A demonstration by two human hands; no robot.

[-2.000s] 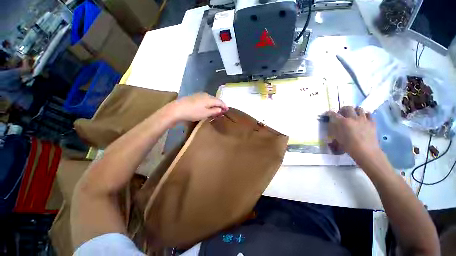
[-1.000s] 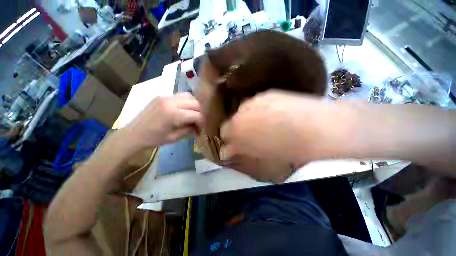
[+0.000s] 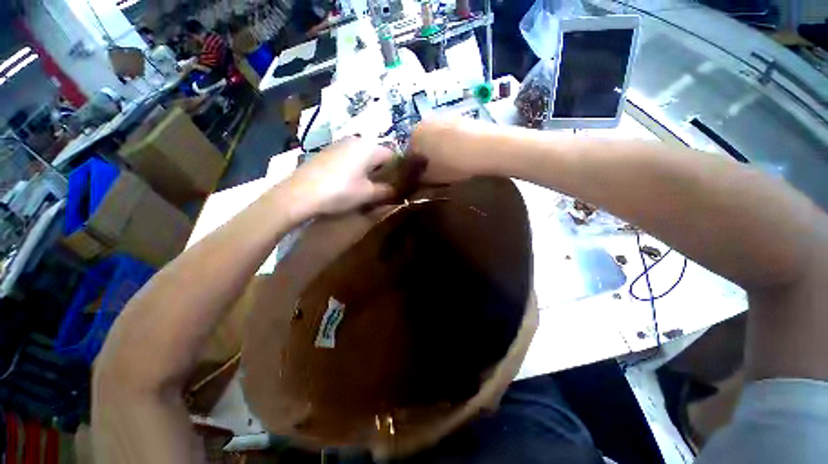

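Note:
A brown bag body (image 3: 290, 362) hangs open in front of me, its dark inside facing up. A small white label (image 3: 330, 323) shows on its inner wall. A metallic glint shows at its near rim and another at its far rim. My left hand (image 3: 349, 177) grips the far edge from the left. My right hand (image 3: 436, 159) grips the same edge close beside it. The fingertips are partly hidden and blurred. The bag and my arms cover most of the sewing machine.
A dark control screen (image 3: 595, 71) stands at the upper right. A white table (image 3: 581, 331) lies beyond and right of the bag, with small brown pieces and a black cable (image 3: 655, 272). Cardboard boxes (image 3: 172, 154) and blue crates (image 3: 104, 304) are at left. A person in a striped top (image 3: 213, 53) is far off.
The bag body was lifted off the machine bed, and its open mouth now faces me. Both hands have moved to its far edge. The view has tilted up.

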